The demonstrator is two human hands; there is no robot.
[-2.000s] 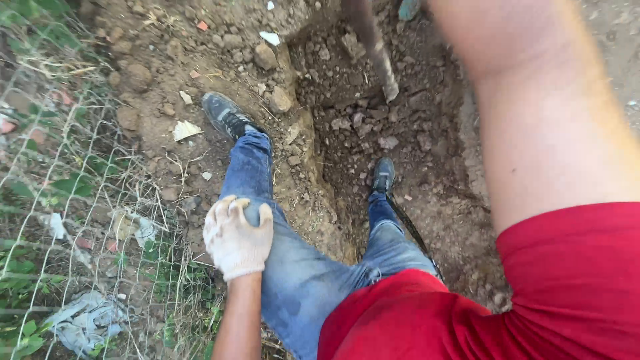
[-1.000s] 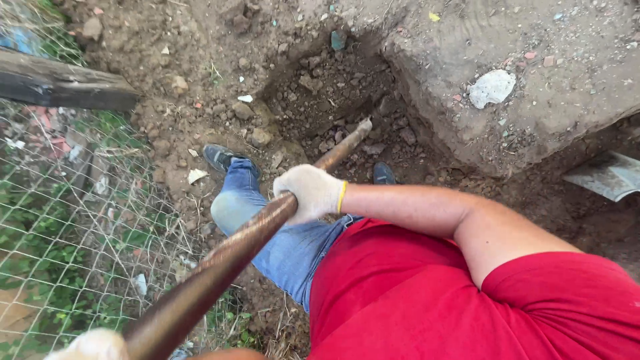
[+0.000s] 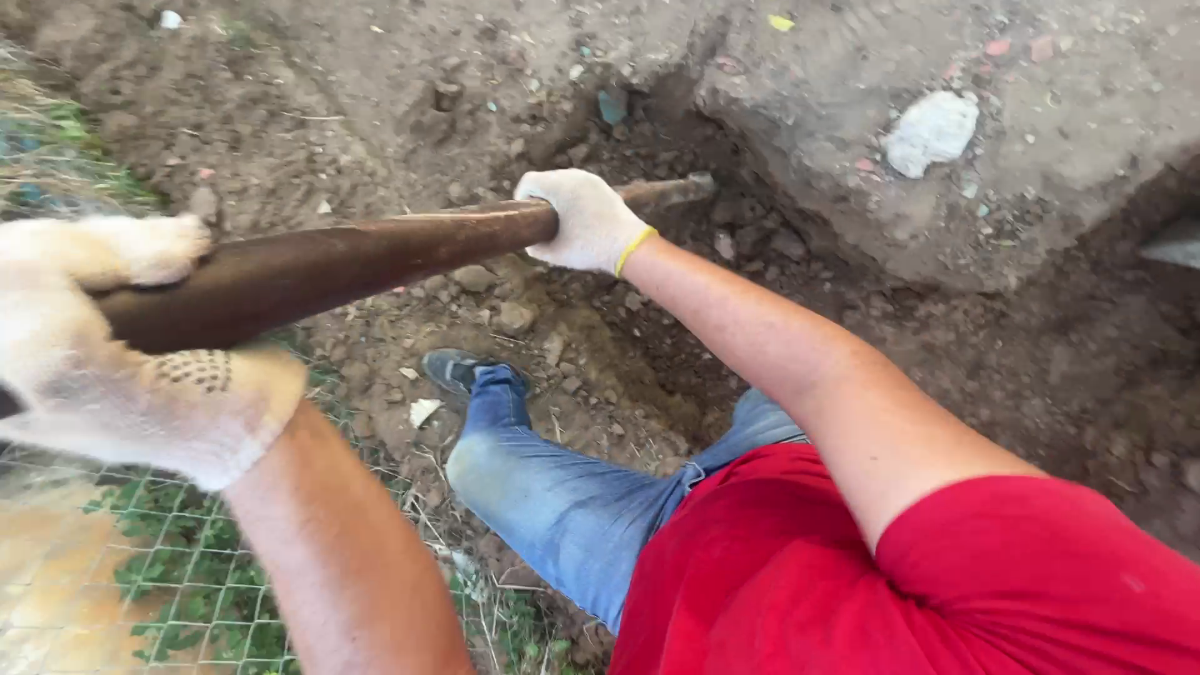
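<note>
A long brown metal bar (image 3: 375, 258) runs from the left edge across to the dug trench. My left hand (image 3: 122, 328), in a white knit glove with dark grip dots, is closed around its near part at the far left. Farther along, my right hand (image 3: 583, 221) grips the bar in a white glove with a yellow cuff edge. The bar's narrower far end (image 3: 698, 185) is over the loose soil (image 3: 741, 225) of the trench; whether it touches the soil I cannot tell.
Wire mesh fencing (image 3: 187, 562) with green plants lies at lower left. A raised earth block (image 3: 844, 187) bears a pale stone (image 3: 931, 133). One shoe (image 3: 457, 370) stands on dirt beside the trench. Part of a grey sheet-like object (image 3: 1177, 246) shows at the right edge.
Two seconds ago my left hand rested on my knee; now it holds the bar. Since one second ago the bar has swung to a flatter angle in view, and my left hand has come further into view.
</note>
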